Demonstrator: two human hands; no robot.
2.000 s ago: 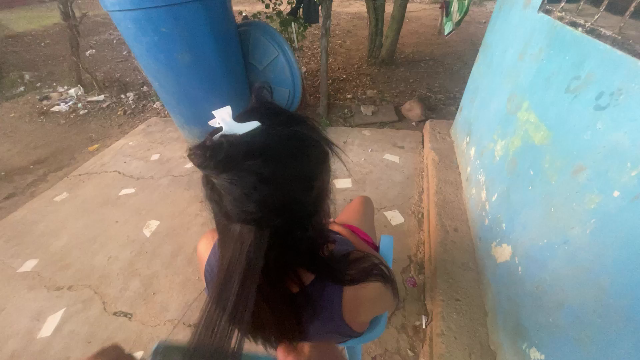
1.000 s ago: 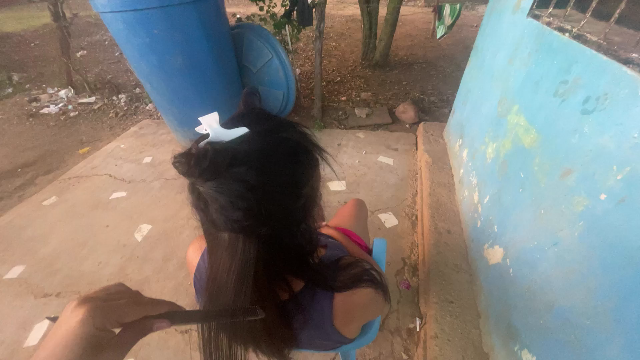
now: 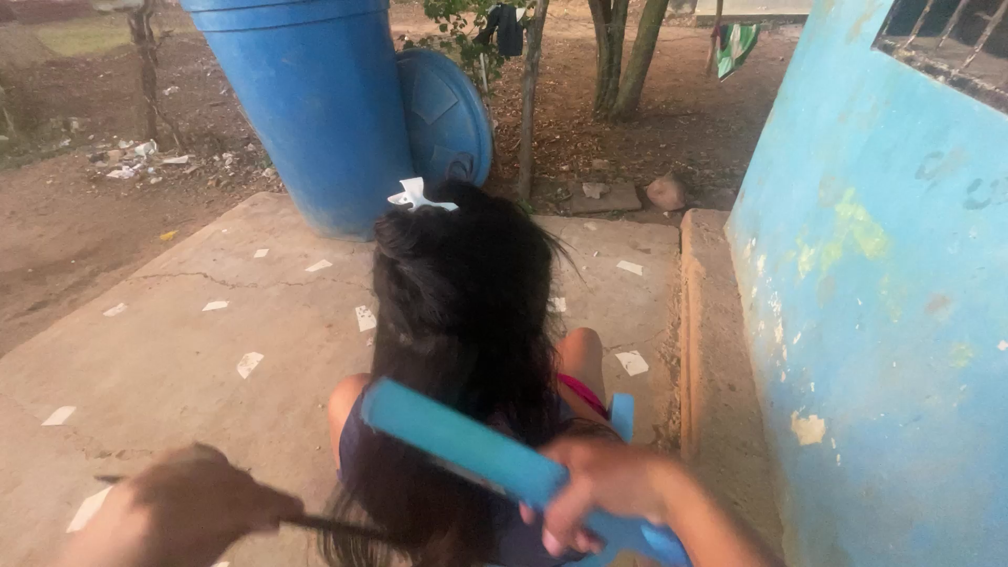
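A person with long dark hair (image 3: 465, 299) sits facing away, part of the hair held up by a white hair clip (image 3: 421, 195). At the lower left, my left hand (image 3: 185, 504) is closed around a thin dark comb (image 3: 339, 528), whose far end lies at the hair's lower lengths. My right hand (image 3: 598, 488) grips a blue hair straightener (image 3: 465, 445), which slants up and left across the person's back, in front of the hair. Blur hides whether the straightener touches the hair. Part of a blue chair (image 3: 622, 416) shows at the person's right.
A large blue barrel (image 3: 315, 110) and a round blue lid (image 3: 445, 118) stand beyond the person. A blue wall (image 3: 890, 315) with a concrete ledge (image 3: 713, 331) runs along the right. Thin tree trunks and scattered litter lie farther back.
My right hand has come into view with the blue straightener. My left hand still holds the comb seen one second ago, now lower in the view.
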